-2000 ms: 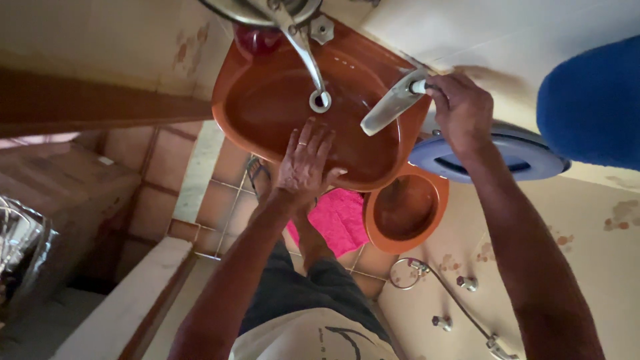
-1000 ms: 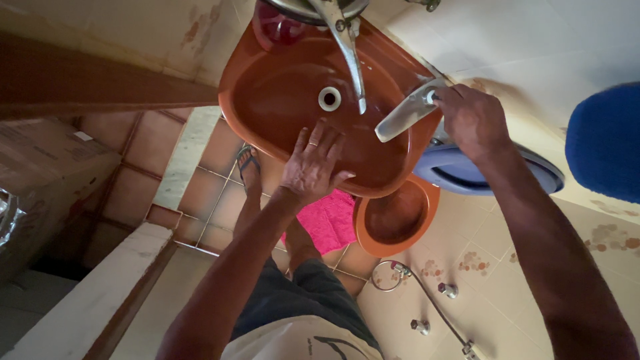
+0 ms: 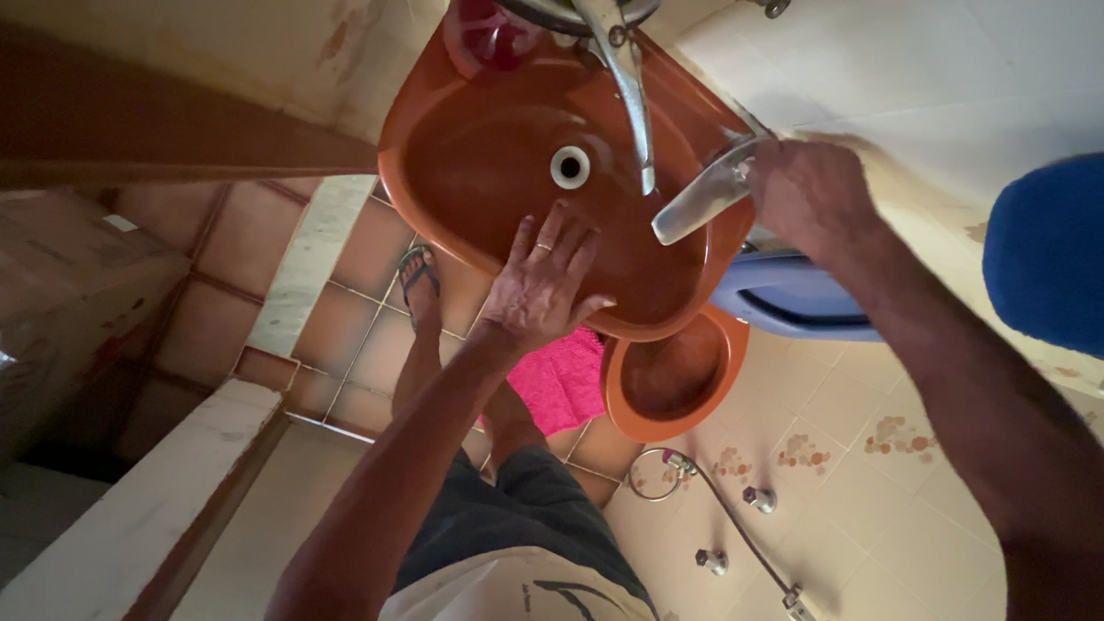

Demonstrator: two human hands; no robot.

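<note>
My left hand [image 3: 548,280] lies palm down over the near rim of a terracotta-coloured washbasin [image 3: 466,147], its fingers reaching into the bowl and holding nothing. At the right of the basin, my right hand [image 3: 806,194] is closed around the end of a metal faucet spout or handle [image 3: 703,198]; its exact kind is hard to tell. A second, slimmer metal piece [image 3: 634,103] points down into the bowl from the top of the view. The white-ringed drain [image 3: 570,167] shows between them.
Below the basin are a terracotta toilet bowl [image 3: 673,379] with a raised blue seat [image 3: 789,293] and a pink mat [image 3: 565,384]. A blue fabric-like object [image 3: 1048,254] is at the right. A hand shower hose [image 3: 737,517] runs down the tiled wall. A cardboard box [image 3: 69,276] stands at the left.
The view has shifted. Both hands keep nearly the same places at the basin, the left on its near rim and the right at the metal piece.
</note>
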